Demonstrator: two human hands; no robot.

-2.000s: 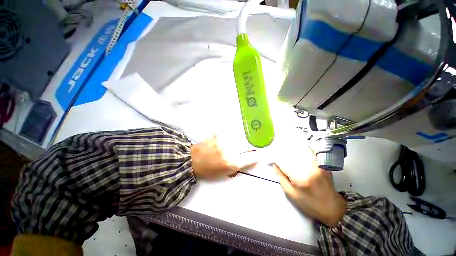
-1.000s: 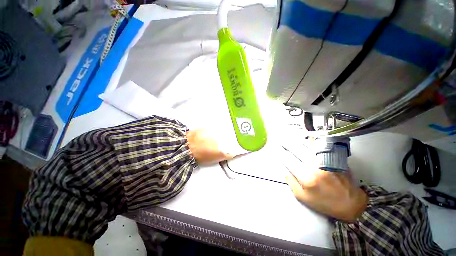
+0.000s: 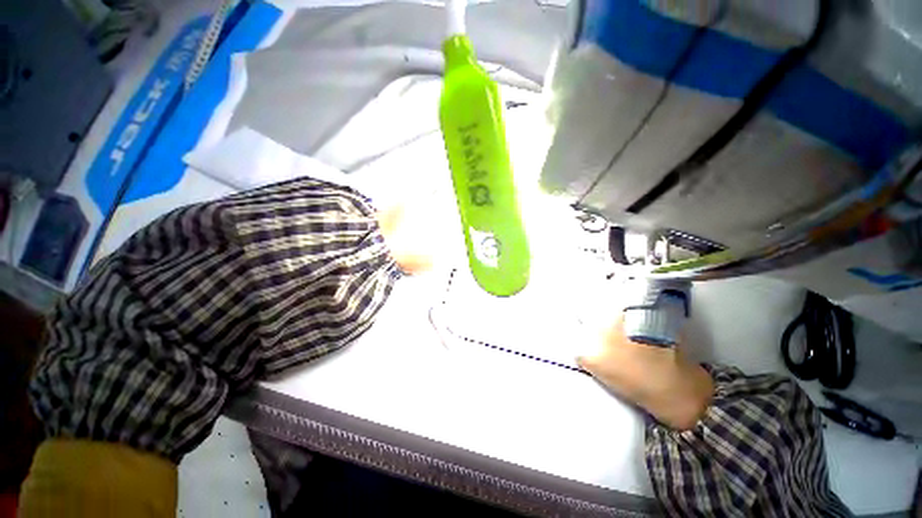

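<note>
The white cloth panel (image 3: 344, 162) lies on the machine table and blends into the glare under the work light. My left hand (image 3: 409, 238) is on the bright cloth left of the lime-green work light (image 3: 485, 182); its fingers are lost in the glare. My right hand (image 3: 647, 374) lies on the white surface below the grey knob (image 3: 657, 314), fingers pointing left toward the needle area; its fingertips are washed out. A thin dark curved line (image 3: 516, 352) runs between the hands. The sewing machine head (image 3: 708, 132) hangs at the upper right.
Black-handled shears (image 3: 821, 342) and thread snips (image 3: 857, 413) lie at the right. A graduated ruler (image 3: 435, 455) follows the front table edge. A blue JACK sticker (image 3: 152, 132) is at the upper left, with a grey box (image 3: 51, 91) beyond. A dotted white piece (image 3: 217, 470) hangs lower left.
My left hand has moved up and away from the front edge, uncovering the rounded left end of the dark line. My right hand has shifted slightly left. The view has also shifted a little.
</note>
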